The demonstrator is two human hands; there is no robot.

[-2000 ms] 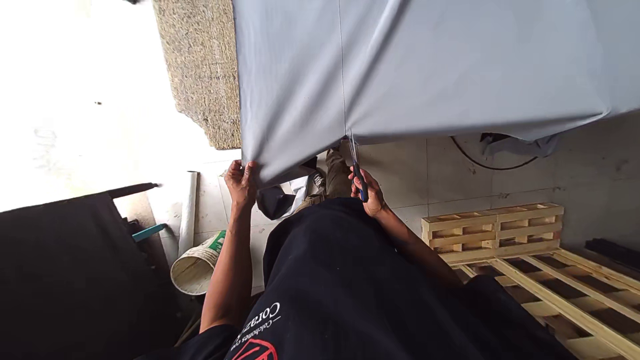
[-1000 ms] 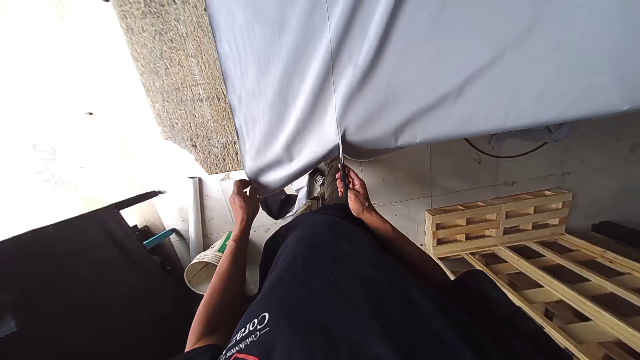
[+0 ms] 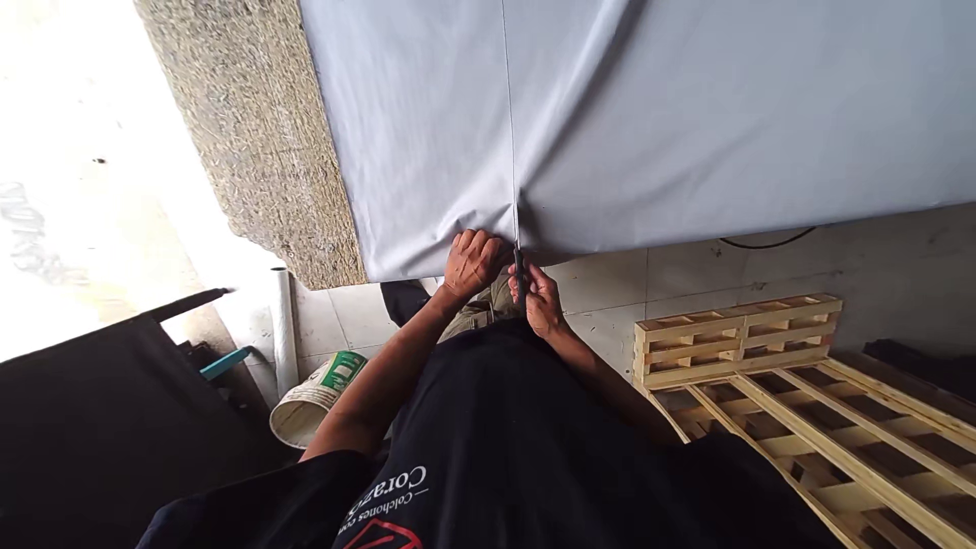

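Observation:
A large sheet of grey fabric (image 3: 686, 114) lies over a particle board surface, its near edge hanging towards me. A thin dark line runs up the sheet to the top of the view. My right hand (image 3: 540, 297) holds scissors (image 3: 520, 274) upright at the near edge, the blades at the lower end of that line; how far they are apart is hard to tell. Just left of the blades my left hand (image 3: 474, 263) grips the fabric, which bunches and creases around the fingers. My left fingertips are partly hidden.
Bare particle board (image 3: 259, 137) shows left of the fabric. A white bucket (image 3: 305, 408) lies tipped at lower left, near a long pale tube (image 3: 284, 335) and a dark panel (image 3: 114, 419). Slatted wooden frames (image 3: 736, 339) stand at lower right on the tiled floor.
My left hand has moved right, from the fabric's left corner to beside the scissors. My right hand still holds the scissors at the fabric's near edge.

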